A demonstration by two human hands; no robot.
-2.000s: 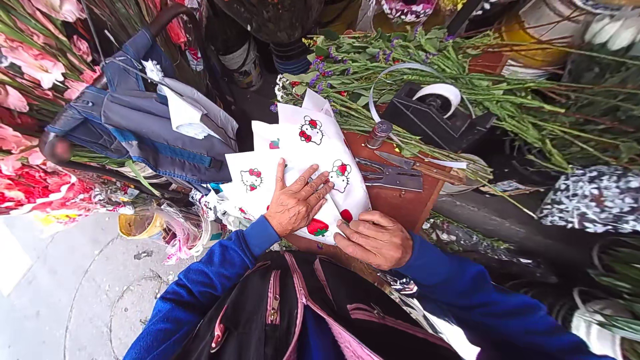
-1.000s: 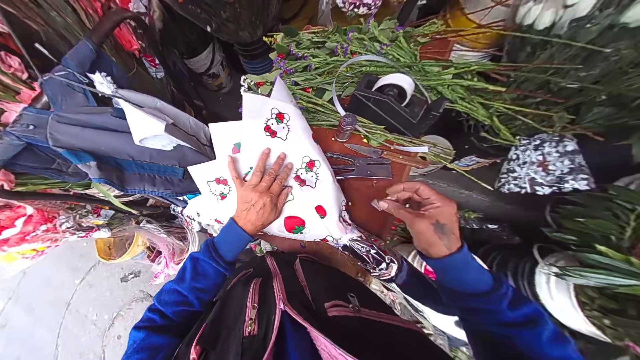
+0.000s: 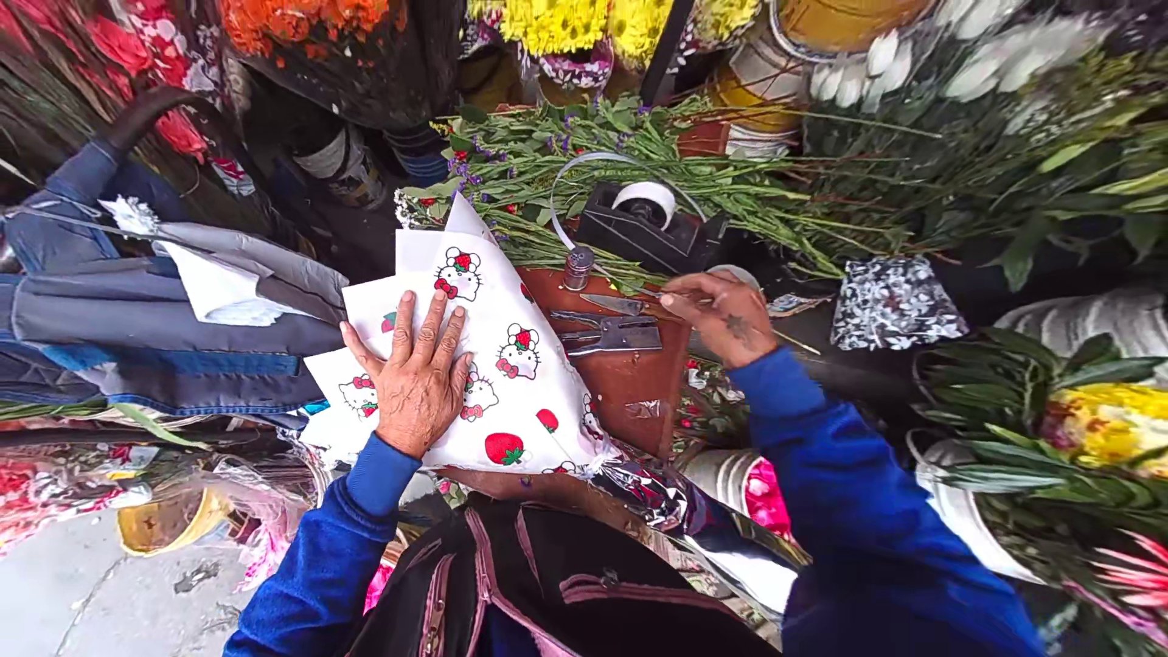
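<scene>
My left hand lies flat with spread fingers on white wrapping paper printed with cartoon cats and strawberries, folded into a cone. The paper's narrow end meets crinkled silver foil at the lower right. My right hand is raised at the board's right side, thumb and fingertips together near the tip of a knife; whether anything is between them cannot be told. A metal stapler-like tool rests below the knife on the reddish-brown board. A small spool stands above them, beside a black tape dispenser.
Green stems with small purple flowers spread behind the board. A blue-grey backpack sits at the left. Buckets, including a yellow one, and bunches of flowers surround the work place. A small piece of clear film lies on the board.
My right hand has left the paper's lower right edge and moved up beside the tools. My left hand has stayed on the paper. The view has shifted.
</scene>
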